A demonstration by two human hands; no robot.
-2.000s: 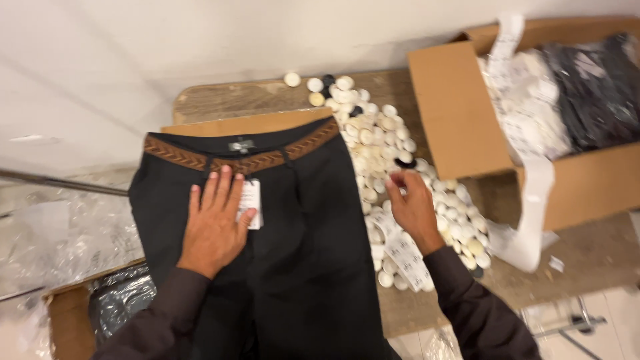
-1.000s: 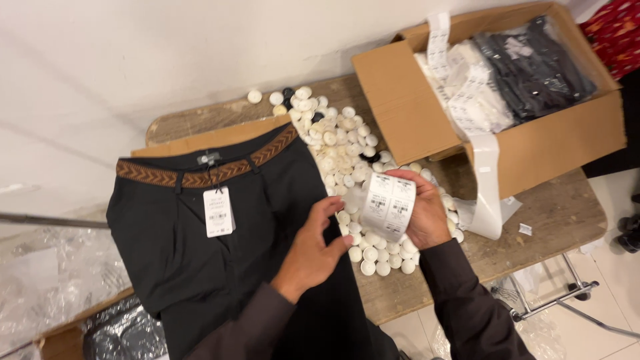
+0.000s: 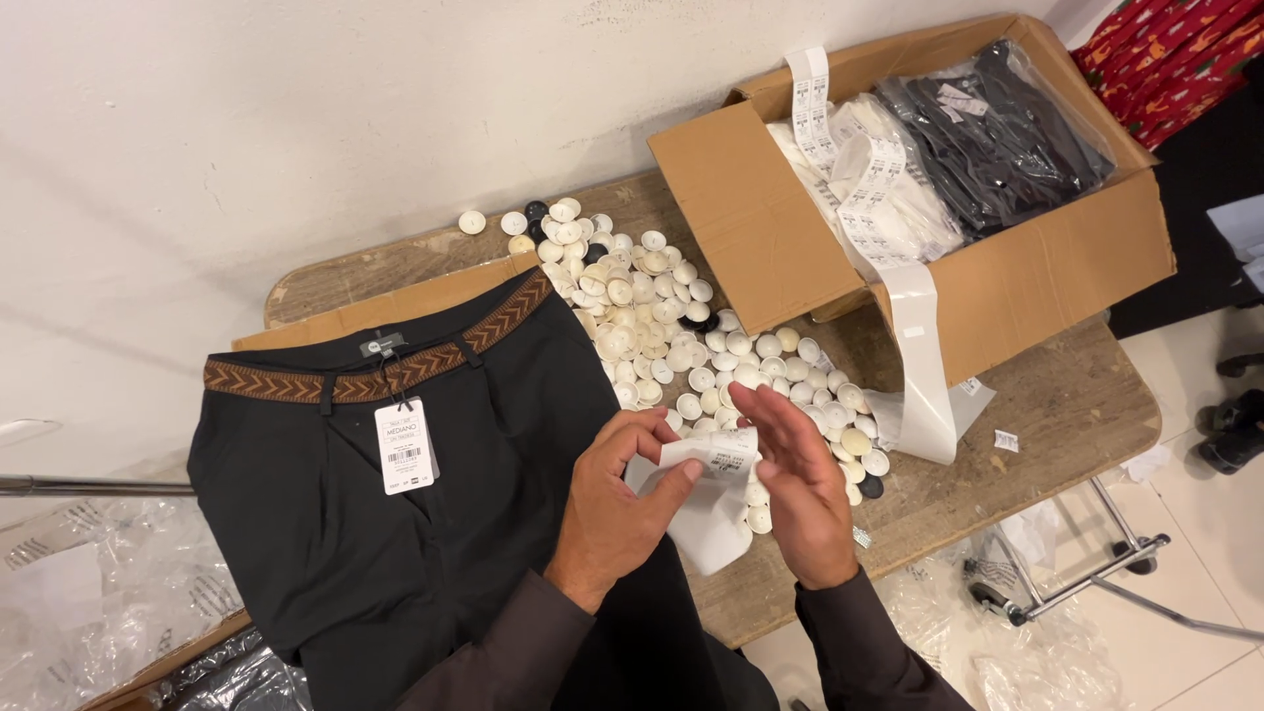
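Observation:
My left hand point(image 3: 624, 499) pinches a strip of white printed labels point(image 3: 706, 459) between thumb and fingers. Close to the strip's right side is my right hand point(image 3: 805, 484), fingers apart; whether it touches the strip is hard to tell. Black trousers point(image 3: 464, 513) with a brown patterned belt point(image 3: 425, 367) lie to the left, partly under my left forearm. A white hang tag point(image 3: 404, 444) hangs from their waistband. White and black round plastic security tags point(image 3: 642, 326) are spread beside the trousers, behind my hands.
An open cardboard box point(image 3: 1047, 276) holds bagged dark garments point(image 3: 997, 148) and white packets, with a label strip point(image 3: 918, 346) trailing over its edge onto the wooden table point(image 3: 1037, 425). Clear plastic bags point(image 3: 99, 592) lie at lower left. A wheeled metal rack base point(image 3: 1086, 583) stands at lower right.
My left hand has left the trousers' waistband and now grips the label strip. My right hand held the labels one second ago; its fingers are now spread beside them.

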